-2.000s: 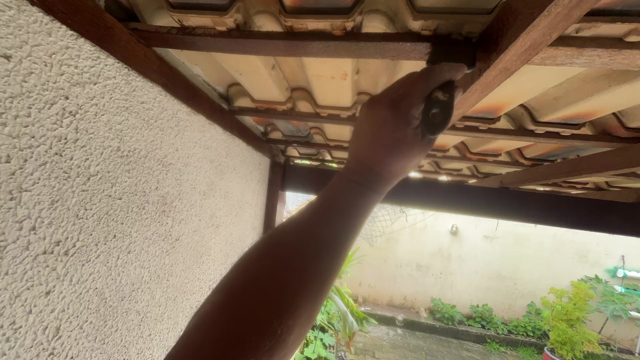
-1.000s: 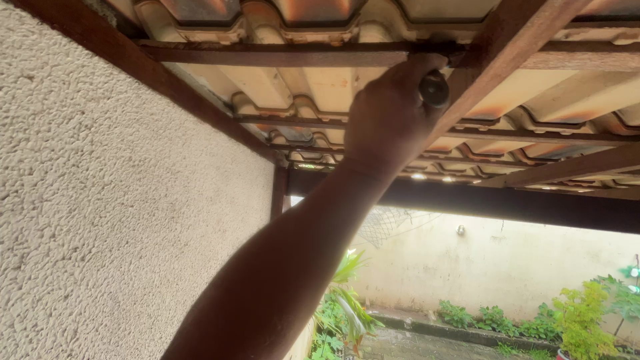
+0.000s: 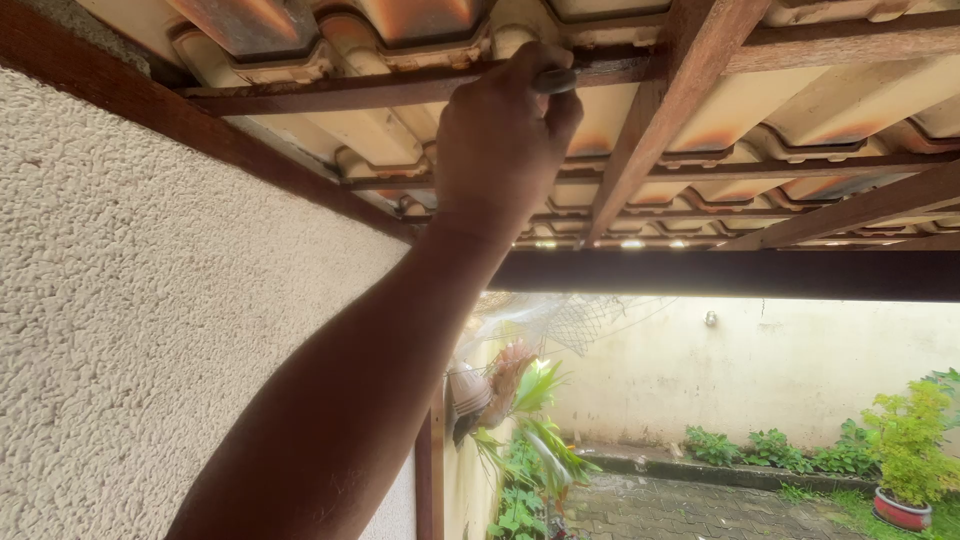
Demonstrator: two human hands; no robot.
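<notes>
My left hand [image 3: 510,124] is raised to the underside of a tiled roof, its fingers closed around a small tool. Only the dark, rounded handle end [image 3: 555,81] of the tool shows, between finger and thumb; its working end is hidden. The fingertips are at a brown wooden batten [image 3: 322,95] that runs below the clay roof tiles [image 3: 420,22]. Right of the hand, a stretch of the batten looks darker and glossy up to a sloping wooden rafter [image 3: 675,112]. My right hand is not in view.
A rough textured wall [image 3: 150,300] rises close on the left, topped by a wooden beam [image 3: 225,150]. A dark crossbeam [image 3: 720,274] spans ahead. Beyond are hanging plants [image 3: 540,442], netting [image 3: 577,322], a pale wall [image 3: 645,375] and a red plant pot [image 3: 902,510].
My left hand has moved left along the batten, away from the rafter, with the tool still in it. The view has shifted somewhat.
</notes>
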